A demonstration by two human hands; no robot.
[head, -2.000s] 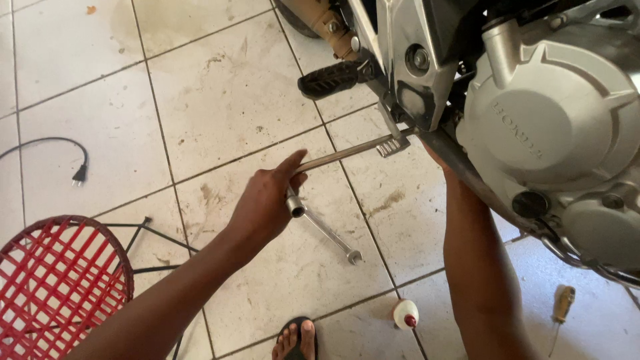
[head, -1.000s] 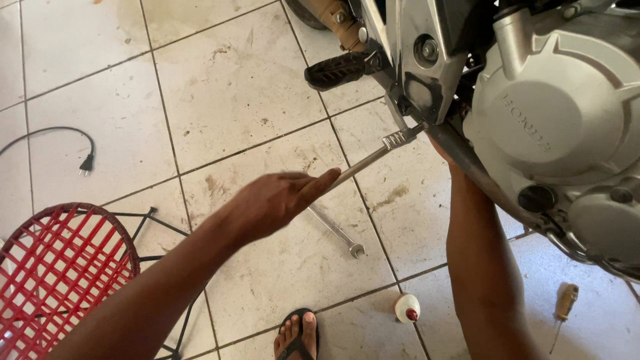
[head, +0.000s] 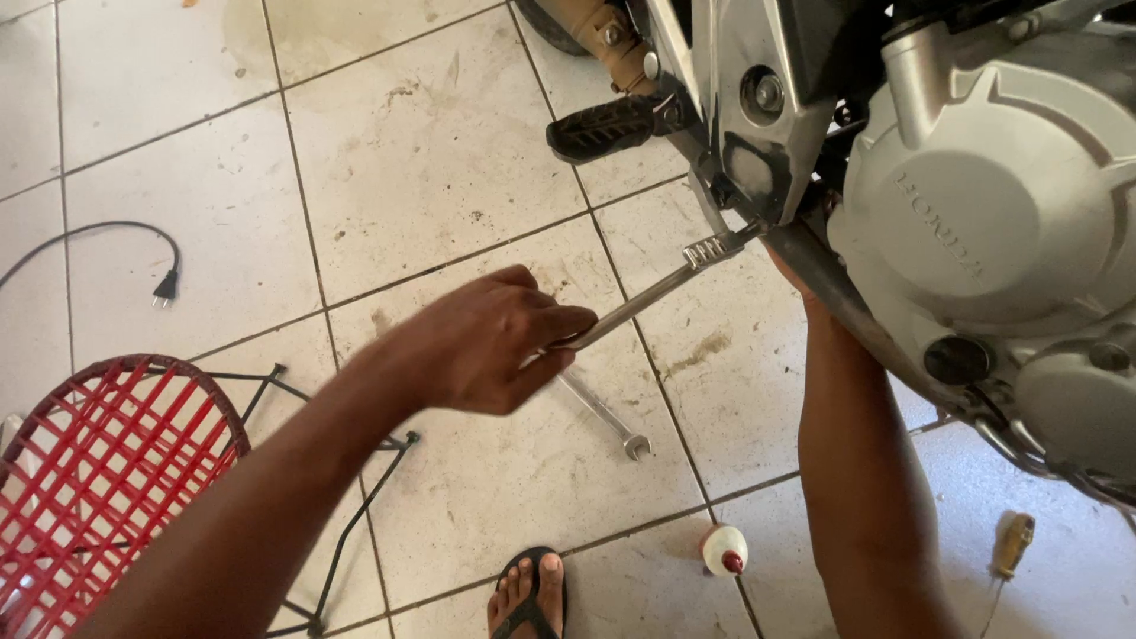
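Observation:
My left hand (head: 501, 342) grips the near end of a long metal wrench handle (head: 635, 306). Its far end, with a ribbed part, meets the underside of the motorcycle frame (head: 754, 177), below the black footpeg (head: 612, 129). My right hand (head: 790, 266) reaches up behind the exhaust pipe (head: 834, 293), beside the silver Honda engine cover (head: 950, 213); its fingers are hidden. On the tiles below my left hand lies a combination wrench (head: 603, 413), its upper end covered.
A round stool with red woven cords (head: 115, 461) and dark metal legs stands at left. A black power plug (head: 166, 286) lies above it. A white bottle with a red tip (head: 725, 550), a screwdriver (head: 1012, 546) and my sandalled foot (head: 530, 590) are at the bottom.
My left hand has gone from a grip on the handle, through flatter, extended fingers against it, to fingers closed around its end. My right arm stays in about the same place.

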